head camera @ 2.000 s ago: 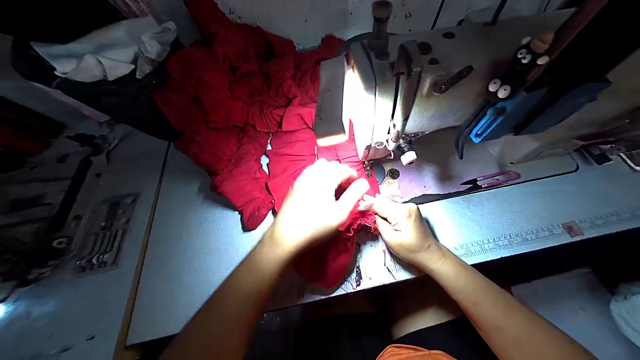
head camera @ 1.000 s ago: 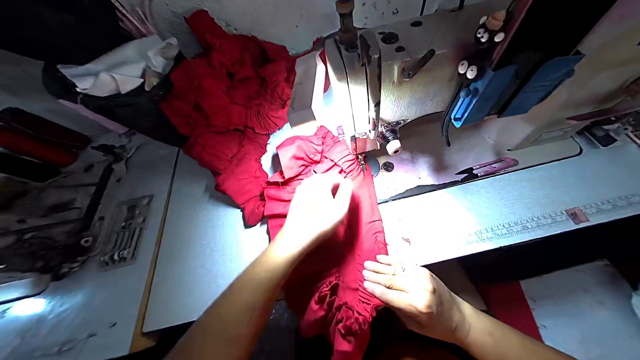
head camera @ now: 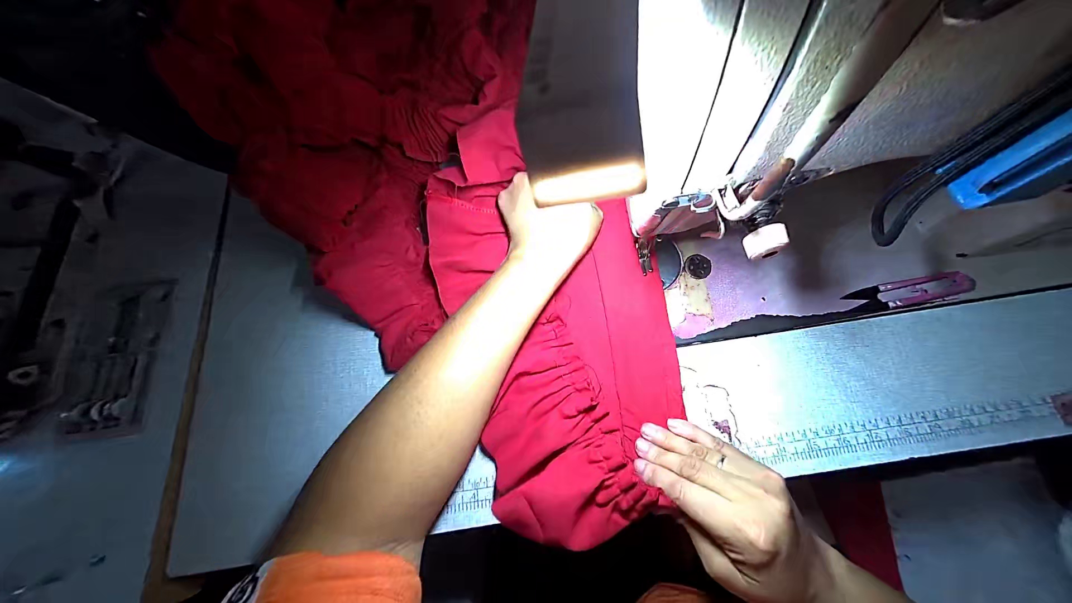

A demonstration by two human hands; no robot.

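Observation:
Red gathered fabric (head camera: 620, 335) lies under the presser foot (head camera: 644, 255) of a sewing machine (head camera: 720, 84) and runs down to the table's front edge. My left hand (head camera: 548, 226) is on the fabric left of the needle area; the machine's lit lamp (head camera: 586, 109) hides part of its fingers, so its hold is unclear. With fingers close together, my right hand (head camera: 720, 494) touches the gathered edge of the cloth near the front of the table, its thumb out of sight. More red fabric is heaped behind and left of my left arm.
Pink thread snips (head camera: 925, 291) lie on the machine bed at the right. A measuring tape (head camera: 904, 423) runs along the table's front edge. A blue object (head camera: 1013, 159) with a black cord is at the upper right. Another machine's parts (head camera: 109, 368) are at the left.
My left hand has moved away from me, up along the fabric beside the presser foot. My right hand stays at the near end of the cloth. The view has moved closer.

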